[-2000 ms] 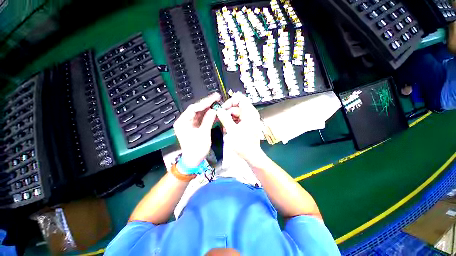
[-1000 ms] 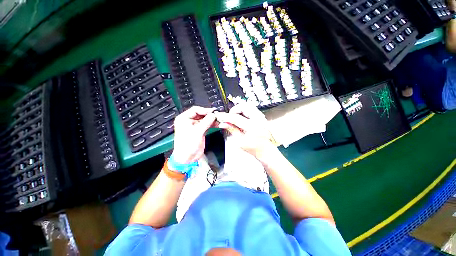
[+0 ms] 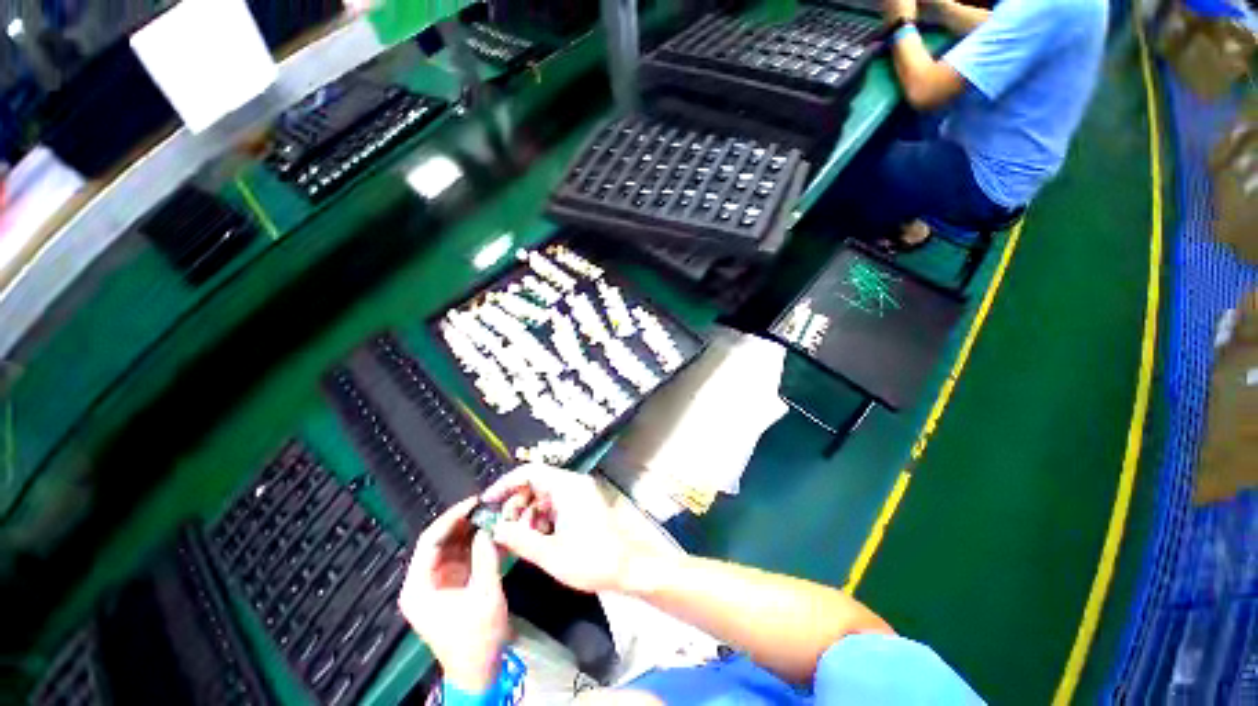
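Note:
My left hand (image 3: 458, 593) and my right hand (image 3: 559, 524) meet in front of the bench edge. Between their fingertips is a small dark piece (image 3: 484, 517), with a pale greenish part showing; it looks like a small housing, mostly hidden by the fingers. Just beyond the hands lies the narrow black tray (image 3: 414, 429) with two columns of small dark parts. The component tray (image 3: 700, 335) right of it holds several rows of white-yellow parts.
The wide housing tray (image 3: 311, 572) is at left. Stacked trays (image 3: 676, 184) stand behind the component tray. A white sheet (image 3: 711, 414) hangs at the bench edge. The side tray (image 3: 897, 338) holds green strands. Another person (image 3: 1028, 90) sits at upper right.
The view has swung right and up, so the trays sit lower and further left and the other person shows more fully. My hands remain together at the small piece.

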